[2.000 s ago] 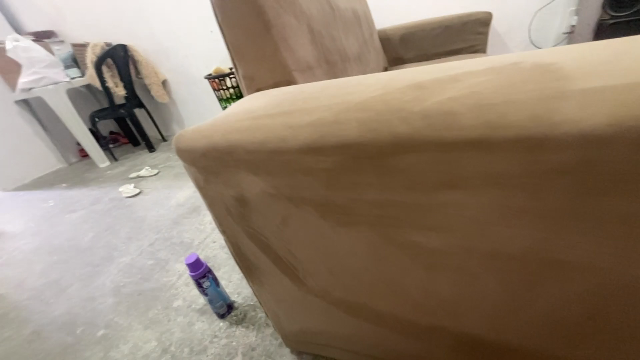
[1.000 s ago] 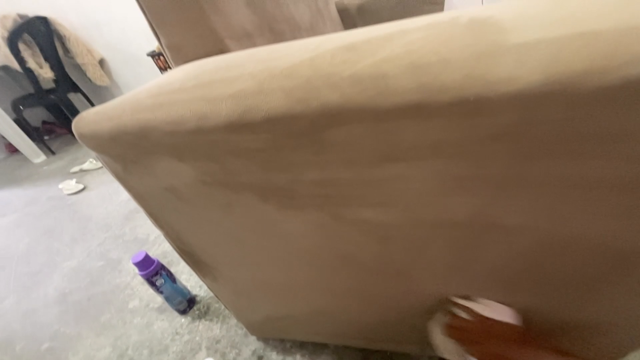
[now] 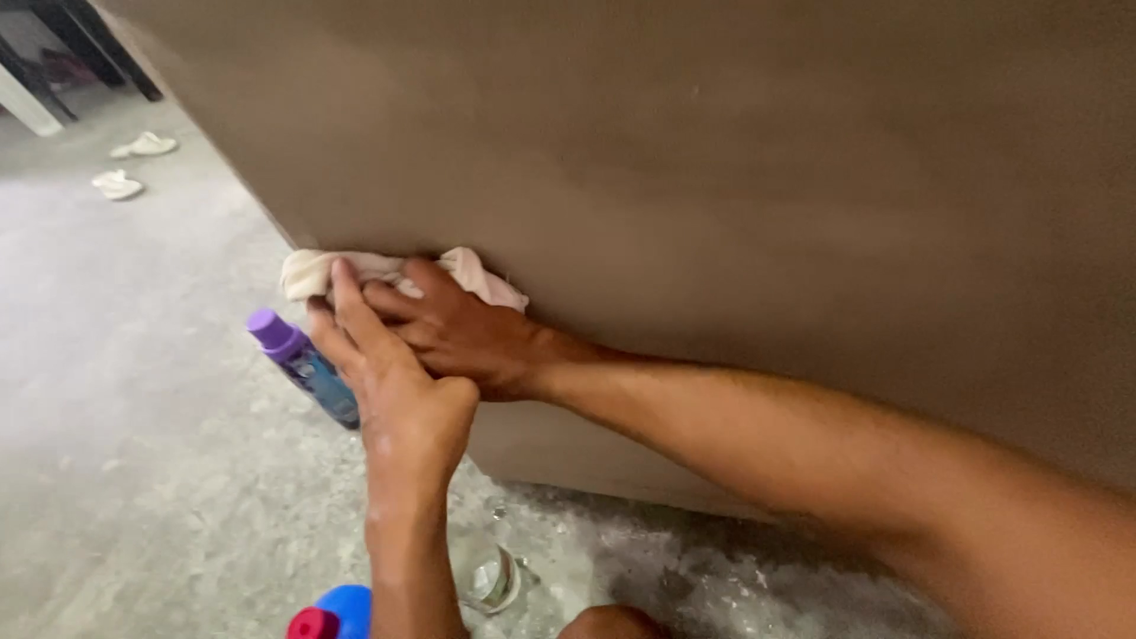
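A pale cloth [image 3: 479,277] lies bunched against the side panel of a brown fabric sofa [image 3: 639,177], near its lower front edge. My right hand [image 3: 470,333] presses on the cloth, its fingers curled over it. My left hand [image 3: 390,364] comes up from below and lies over the cloth's left part, its fingers on the cloth beside the right hand's fingers. Just left of my left hand, a bottle with a purple cap [image 3: 306,368] stands on the floor. The hands hide part of the cloth.
Below the sofa, a clear container [image 3: 488,577] rests on the wet concrete floor [image 3: 213,497]. A blue container with a red cap [image 3: 346,612] shows at the bottom edge, beside a knee. White slippers [image 3: 120,185] lie at the upper left, near white and black furniture legs.
Both hands are now on the cloth at the sofa's side; one second ago only one blurred hand showed, at the lower right. The view has tilted down and come closer.
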